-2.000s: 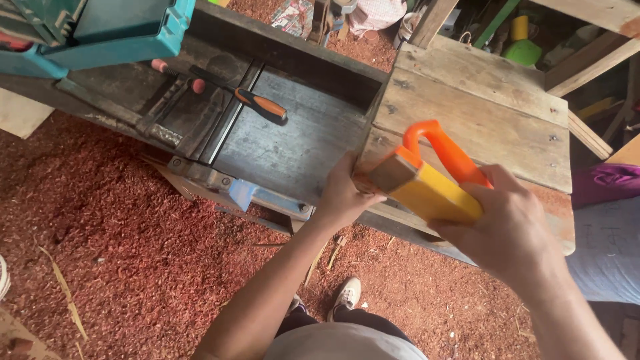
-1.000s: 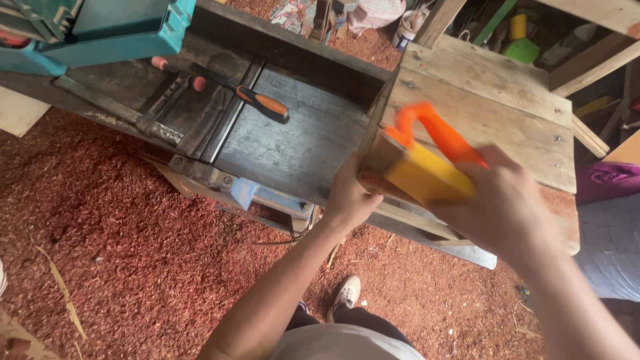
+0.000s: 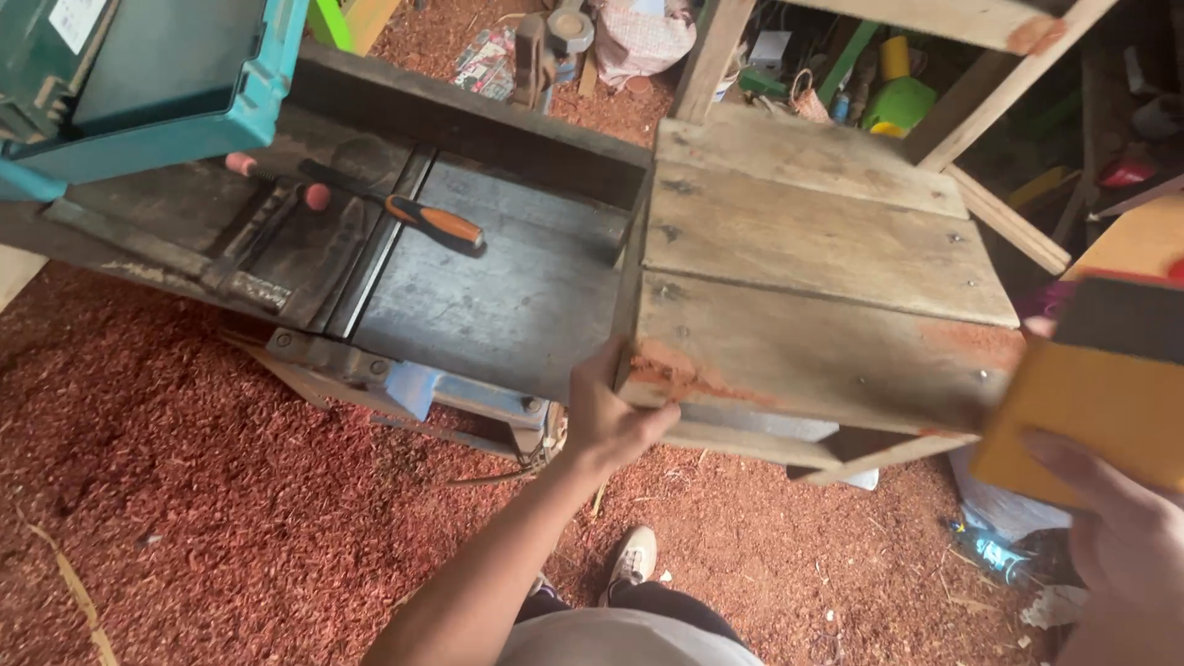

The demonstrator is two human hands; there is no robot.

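A wooden chair with a seat of several planks stands in front of me, orange-brown filler or dust smeared along its near edge. My left hand grips the seat's near left corner, the thumb at the front edge and the fingers partly hidden behind the side. At the right edge of the view, my right hand holds a yellow block tool with a dark flat face, beside the seat's near right corner. The tool is blurred and partly cut off by the frame, and its orange handle is not seen clearly.
Left of the chair is a metal-topped machine bench. On it lie a black-and-orange handled tool and an open teal case. Reddish wood shavings cover the floor. A plastic bottle lies at the lower right.
My right hand has carried the yellow tool rightward, from above the seat's near left corner to beside its right end. My left hand still holds the left corner.
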